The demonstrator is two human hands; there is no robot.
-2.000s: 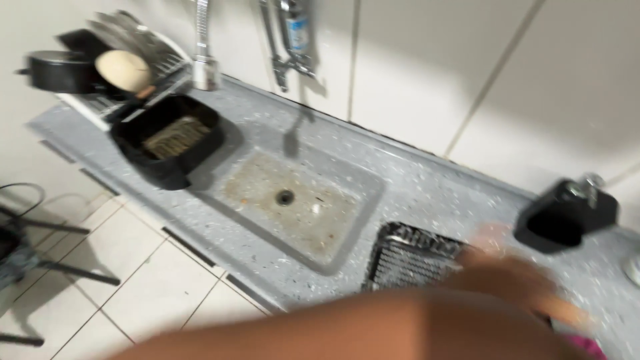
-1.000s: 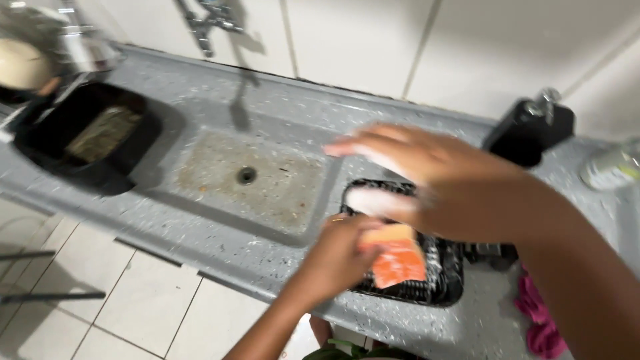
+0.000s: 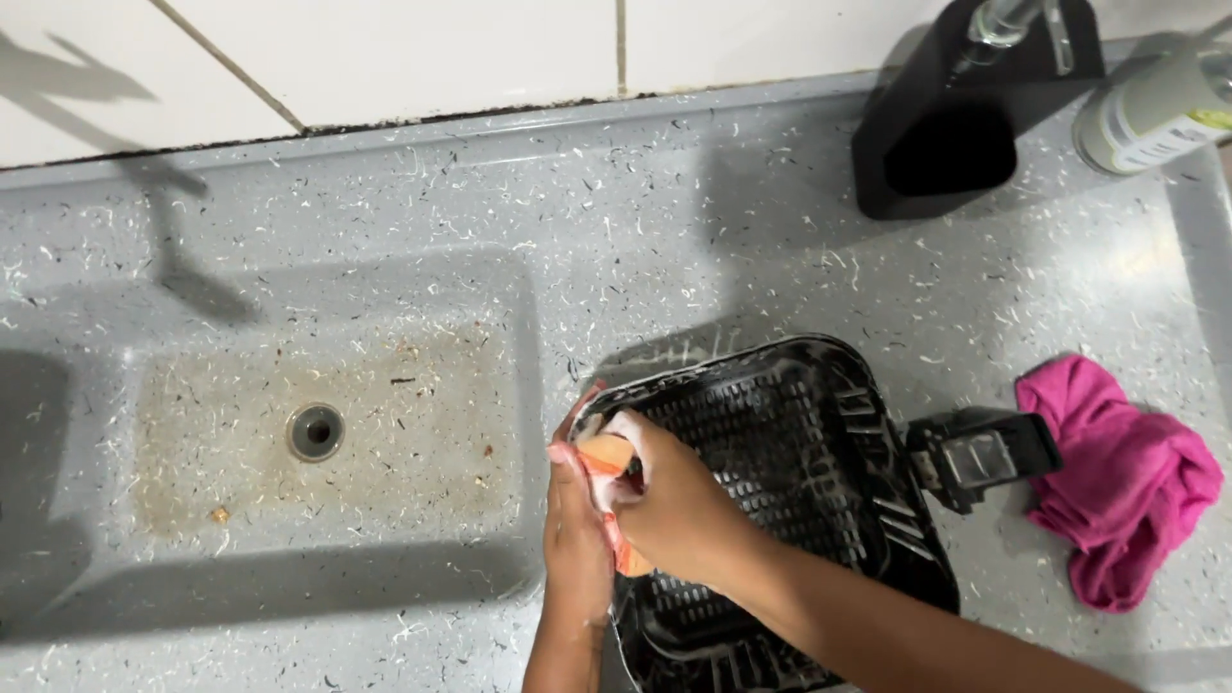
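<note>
A black air fryer basket (image 3: 770, 481) with a perforated base and soap suds lies tilted on the speckled grey counter, its handle (image 3: 982, 454) pointing right. My right hand (image 3: 679, 500) grips an orange sponge (image 3: 606, 454), folded and foamy, against the basket's left rim. On the outer side of that same rim is my left hand (image 3: 577, 525), its fingers along the wall and touching the sponge. The right hand hides part of the sponge and of the basket's inside.
The sink basin (image 3: 404, 385), stained and with crumbs around its drain (image 3: 316, 432), is on the left. A black dispenser (image 3: 962, 115) and a bottle (image 3: 1145, 115) stand at the back right. A crumpled magenta cloth (image 3: 1116, 481) lies beside the basket handle. Tiled wall rises behind.
My right hand has come down from above the basket onto the sponge at its rim. A second ago my left hand was at the sponge over the basket; now it supports the outer left side.
</note>
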